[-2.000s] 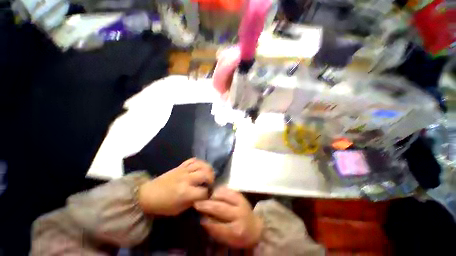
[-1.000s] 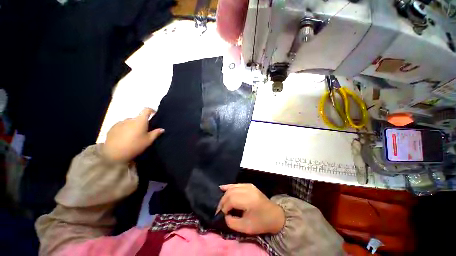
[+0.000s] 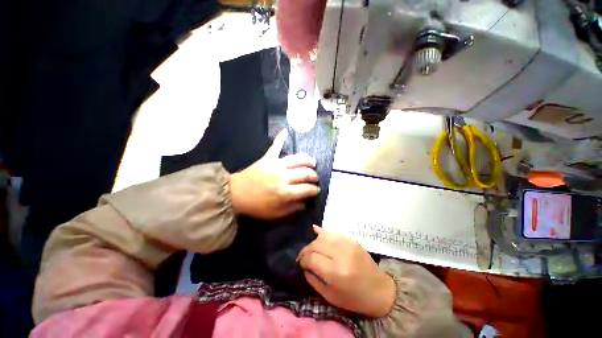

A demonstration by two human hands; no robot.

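Observation:
A black fabric panel [image 3: 241, 99] lies on the white machine bed [image 3: 409, 211], its right edge at the needle area under the left end of the white sewing machine head [image 3: 422, 66]. My left hand [image 3: 277, 185] lies flat on the panel just below the needle area, fingers pointing right. My right hand [image 3: 346, 270] is at the bed's front edge with fingers curled at the panel's lower right edge; its fingertips are partly hidden, and it seems to pinch the cloth.
Yellow-handled scissors [image 3: 467, 155] lie right of the needle. Beyond them are an orange item [image 3: 546, 179] and a lit phone [image 3: 560, 215]. A large black garment pile [image 3: 86, 86] fills the left. A pink thread bundle [image 3: 300, 26] hangs at the head's left end.
My left hand has moved right, from the panel's left edge onto its middle near the needle. My right hand has shifted slightly right. The camera view has shifted a little.

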